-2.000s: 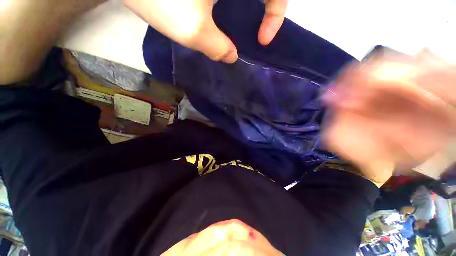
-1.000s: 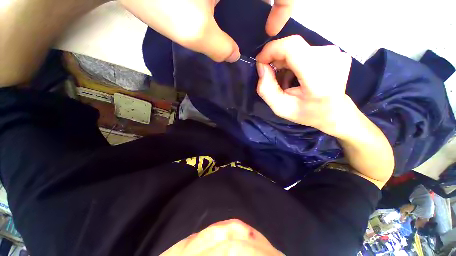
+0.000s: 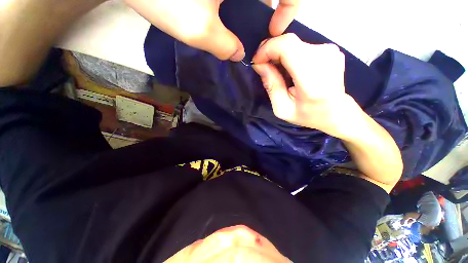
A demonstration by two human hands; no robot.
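Note:
The dark navy garment (image 3: 354, 69) lies across the pale table, with its shiny lining (image 3: 210, 77) nearer my body and matte cloth beyond. My left hand (image 3: 197, 25) holds the cloth edge, thumb on top and another finger showing beyond it; the other fingertips are hidden or out of frame. My right hand (image 3: 308, 82) is pinched at the lining edge, close beside my left thumb. A tiny bright glint, apparently the needle (image 3: 246, 63), shows between my left thumb and right fingertips. The thread cannot be made out.
The garment's bunched part (image 3: 421, 115) lies at right. Below the table edge at left is an open drawer or shelf with a pale block (image 3: 134, 111). A person (image 3: 430, 209) and cluttered supplies show at lower right. My black T-shirt (image 3: 154, 205) fills the bottom.
My right hand, blurred out at the right two seconds ago, came back to the lining edge and has since shifted slightly left, nearer my left thumb. My left hand has barely moved.

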